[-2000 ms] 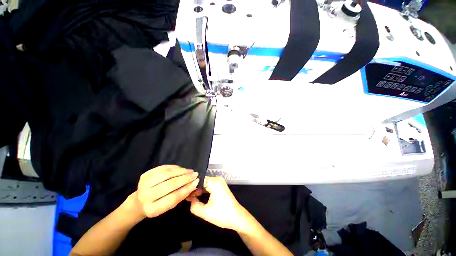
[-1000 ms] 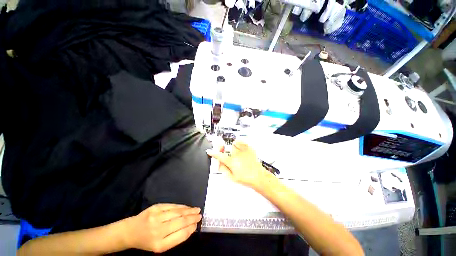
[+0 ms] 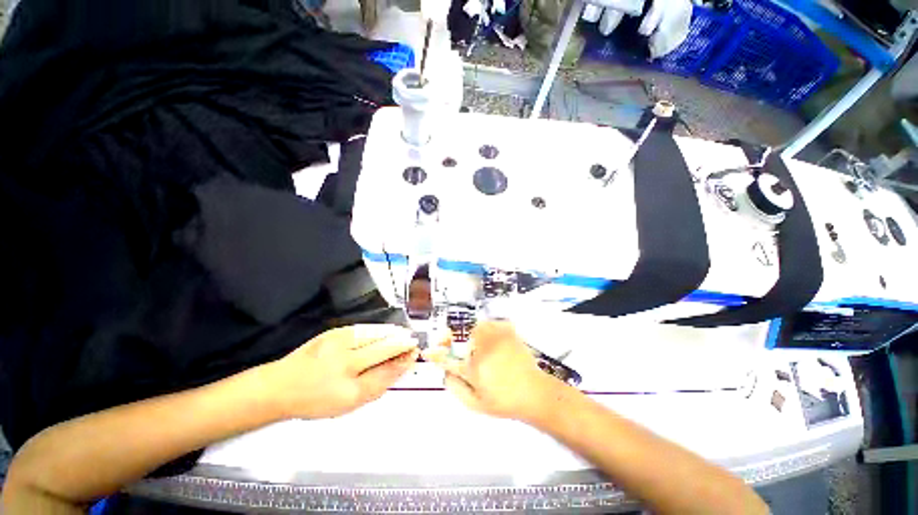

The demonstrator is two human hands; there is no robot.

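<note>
The black garment piece (image 3: 272, 241) lies heaped left of the needle and over the table's left side. The white sewing machine (image 3: 554, 201) stands behind my hands. My left hand (image 3: 347, 372) pinches the cloth's edge just in front of the presser foot area, fingers bent and together. My right hand (image 3: 498, 372) is at the needle area, its fingertips close to my left fingertips; what they hold is too small and blurred to tell. The needle and foot are mostly hidden. The thread snips (image 3: 557, 369) lie just right of my right hand.
Two black fabric strips (image 3: 669, 216) drape over the machine head. The control panel (image 3: 846, 328) is at its right end. The edge ruler (image 3: 403, 497) runs along the table front. Blue crates (image 3: 750, 55) and a metal stand are behind the machine.
My left hand has moved from the table's front edge up to the needle area, and the cloth's near part has shifted left and back. My right hand stays near the needle. The view has shifted.
</note>
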